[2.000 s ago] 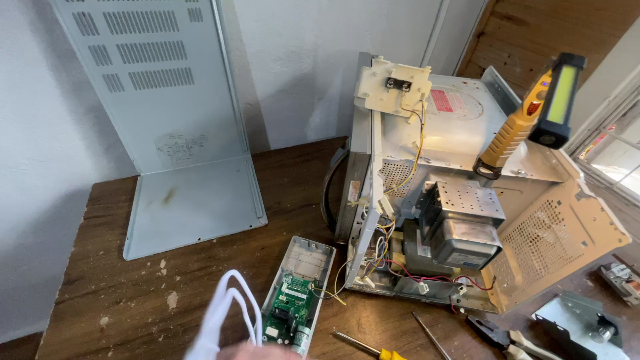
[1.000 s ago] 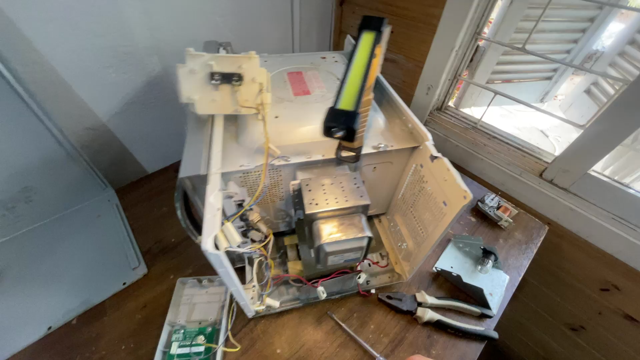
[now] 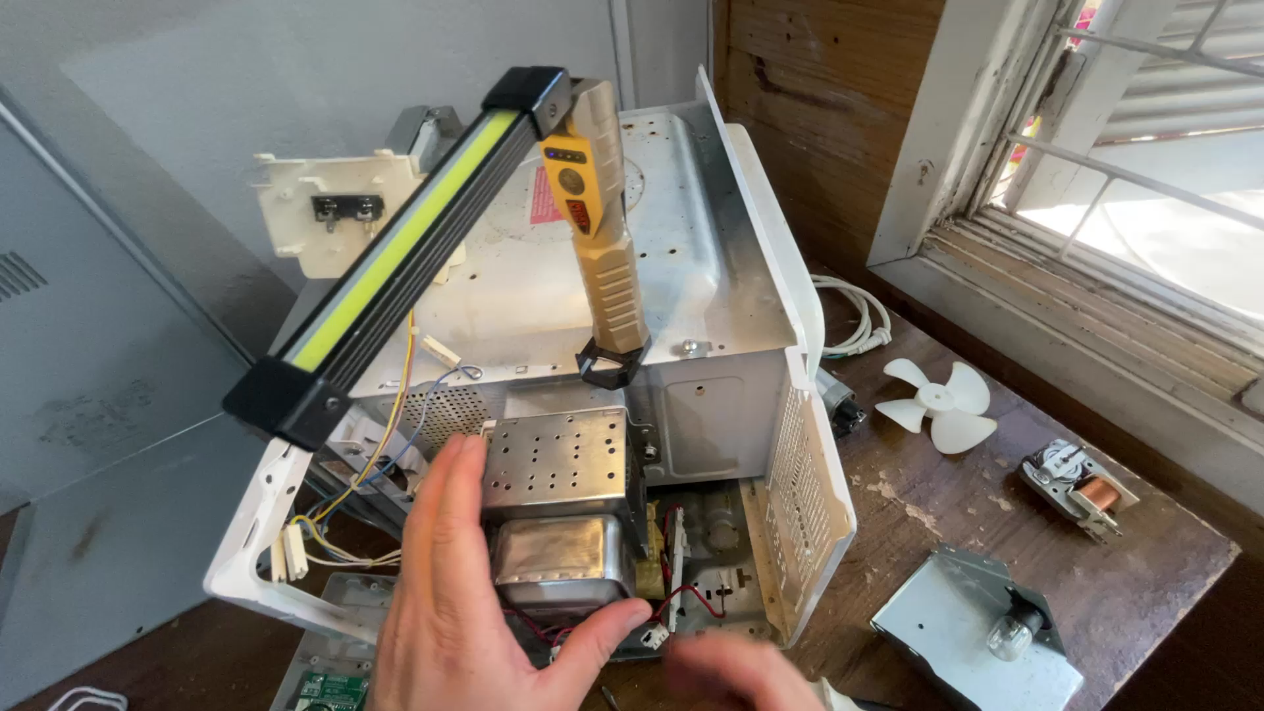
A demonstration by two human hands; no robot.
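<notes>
My left hand (image 3: pixel 464 602) lies against the left and front of the metal magnetron (image 3: pixel 565 563), fingers along its side and thumb by its front lower edge; whether it grips is not clear. Blurred, my right hand (image 3: pixel 736 671) is low in the view, right of the left thumb; what it holds is hidden. The magnetron, with its perforated metal cover (image 3: pixel 558 454), sits in the opened microwave oven (image 3: pixel 706 434). A folding work light (image 3: pixel 607 247) with a lit yellow-green strip stands on the oven body. Red wires (image 3: pixel 691 592) run beside the magnetron.
A white fan blade (image 3: pixel 938 400), a small motor with a copper coil (image 3: pixel 1081 489), a metal bracket with a bulb (image 3: pixel 973 632) and a coiled white cord (image 3: pixel 859 306) lie at right. A green circuit board (image 3: pixel 331 691) is at lower left. The grey cover panel (image 3: pixel 118 533) stands at left.
The view has moved closer to the oven and swung right. My left hand has come to the magnetron, and my right hand shows at the bottom.
</notes>
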